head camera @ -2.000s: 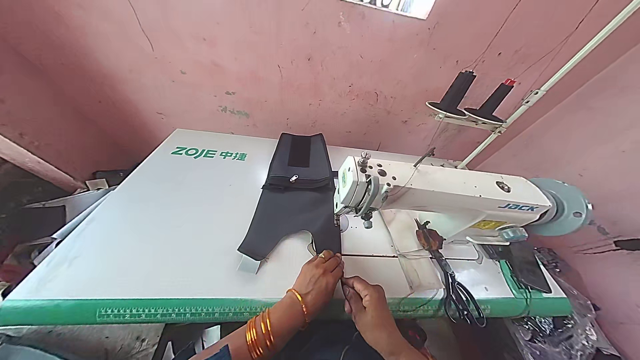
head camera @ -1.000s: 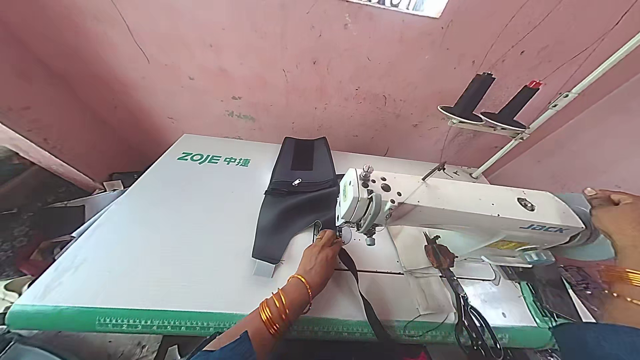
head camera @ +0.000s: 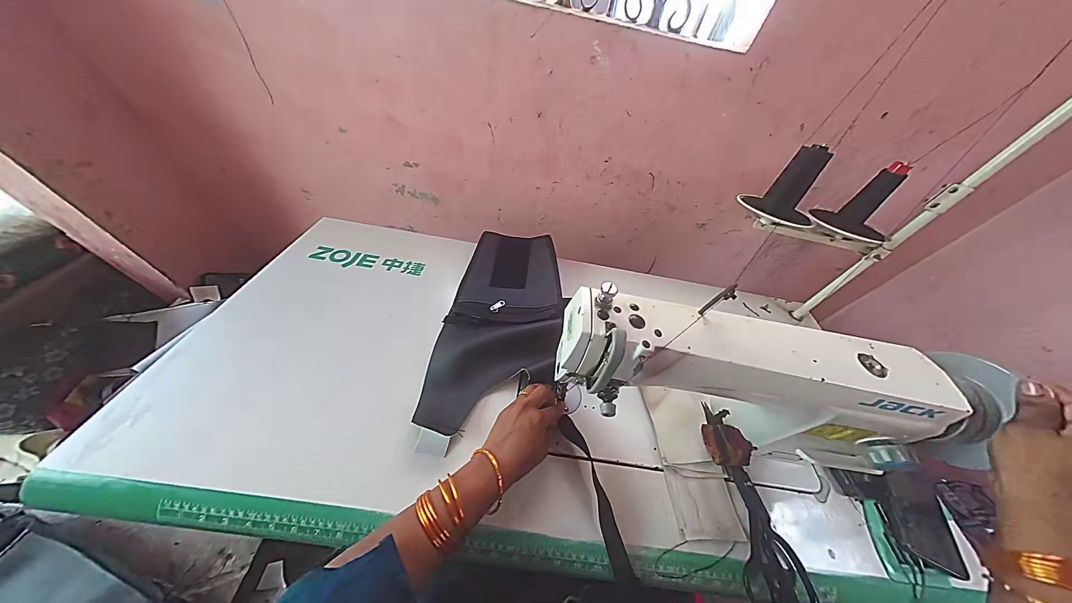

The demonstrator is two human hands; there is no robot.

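Observation:
The black fabric piece (head camera: pixel 494 343), with a zipper and a dark patch, lies on the white table left of the needle of a Jack sewing machine (head camera: pixel 779 368). My left hand (head camera: pixel 536 419) pinches its edge and the black binding tape (head camera: pixel 599 494) close to the presser foot; the fingertips are partly hidden. From there the tape hangs over the table's front edge. At the far right my right hand (head camera: pixel 1038 410) rests on the machine's handwheel (head camera: pixel 976 402), blurred and partly out of view.
Scissors with black handles (head camera: pixel 762 536) lie right of the needle area, near a pale cloth (head camera: pixel 691 469). Two black thread cones (head camera: pixel 791 184) (head camera: pixel 871 201) stand on a holder behind the machine. A green measuring tape strip (head camera: pixel 276 523) runs along the table's front edge.
My right hand has gone from the fabric edge beside my left hand to the handwheel. My left hand has moved up toward the presser foot, and the tape now trails off the front edge.

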